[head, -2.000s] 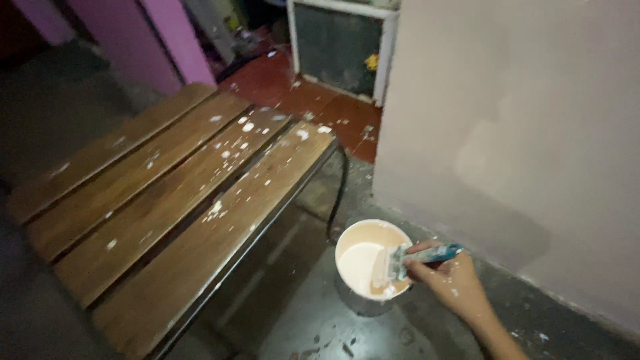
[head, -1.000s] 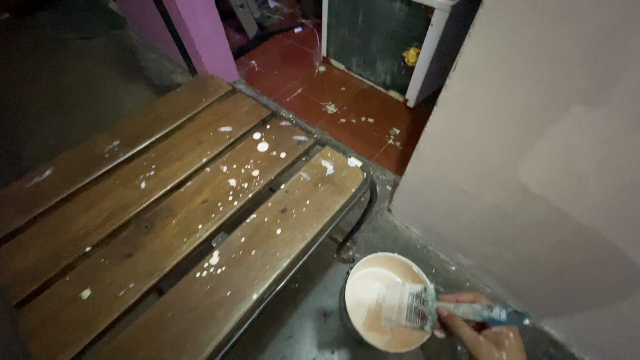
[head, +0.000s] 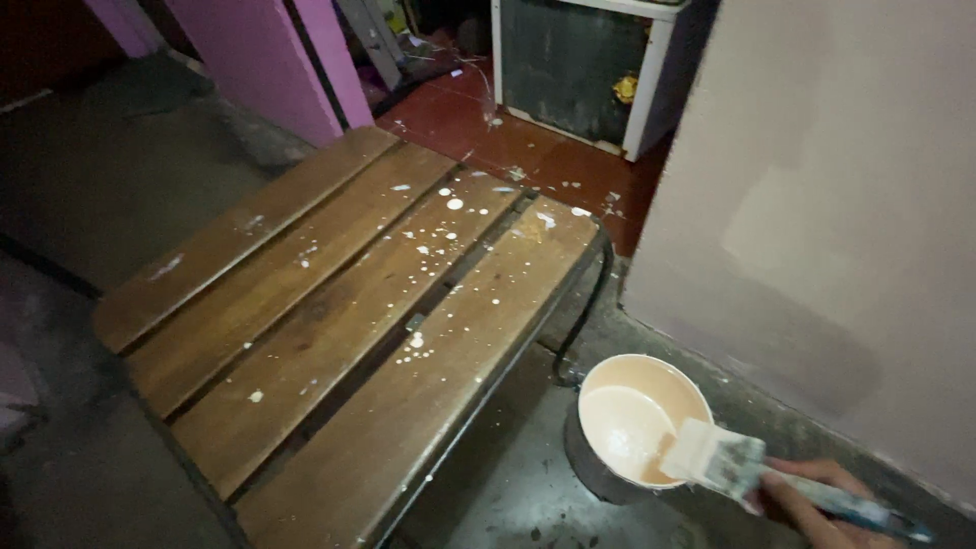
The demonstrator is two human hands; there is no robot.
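Observation:
My right hand (head: 820,496) grips a flat paintbrush (head: 728,457) by its paint-smeared handle, at the lower right. The brush's bristles are coated with pale paint and lie over the right rim of a round bucket (head: 581,435). Inside the bucket is cream-coloured paint (head: 621,423), with some smeared up the inner wall. The bucket stands on the dark floor beside a slatted wooden bench (head: 343,305), whose slats carry many white paint spots. My left hand does not show.
A pinkish wall (head: 823,229) rises at the right, with uneven patches of tone. Behind the bench are a red tiled floor (head: 557,164) with paint specks, a white-framed cabinet (head: 572,76) and a purple wall edge (head: 259,69). The bench's black metal leg (head: 591,313) curves down near the bucket.
The brush, deeper inside the bucket a second ago, now lies at its right rim, still in my right hand. The view has shifted, showing more of the bench than a second ago.

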